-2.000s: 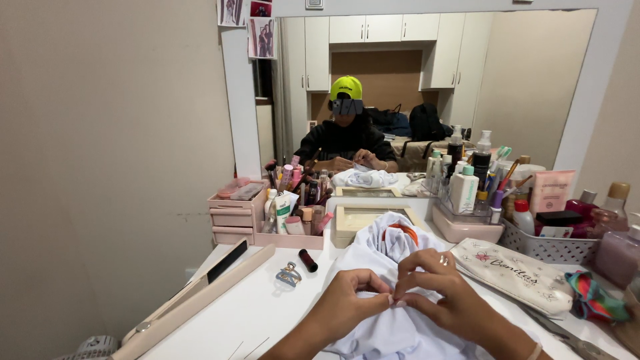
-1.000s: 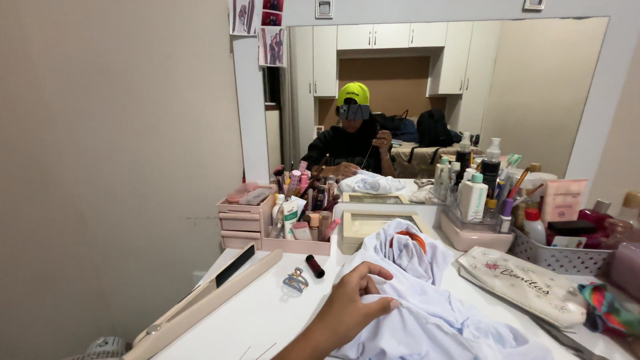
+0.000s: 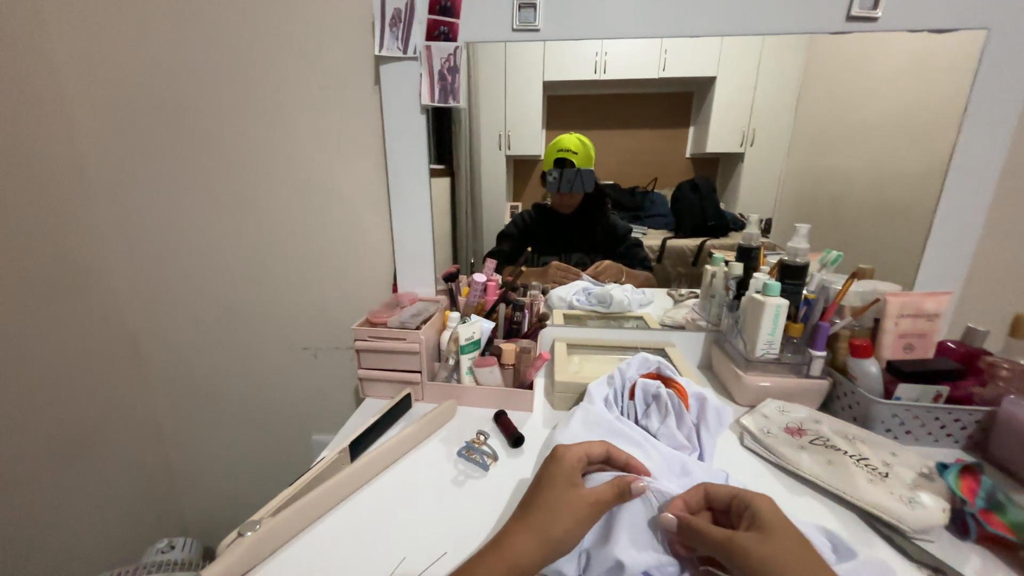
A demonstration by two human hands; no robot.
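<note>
A white cloth, seemingly a garment (image 3: 608, 424), lies bunched over the white tabletop, with an orange ring-like item (image 3: 668, 390) among its upper folds. My left hand (image 3: 572, 496) pinches a fold of the cloth between thumb and index finger. Close beside it on the right, my right hand (image 3: 732, 524) has its thumb and fingers closed together at the cloth; whether something thin, such as a needle, is between them cannot be told. The two hands are a short way apart.
A hair straightener (image 3: 344, 472), a claw clip (image 3: 478, 450) and a dark red tube (image 3: 509, 429) lie left. Behind stand a pink organizer (image 3: 396, 356) and a cream box (image 3: 568, 368). A pouch (image 3: 848, 464), a grey basket (image 3: 920, 420) and a scrunchie (image 3: 980, 496) are right.
My right hand, at the cloth two seconds ago and out of direct view one second ago, is back beside my left hand. My left hand's fingers have closed from a spread pose onto the cloth.
</note>
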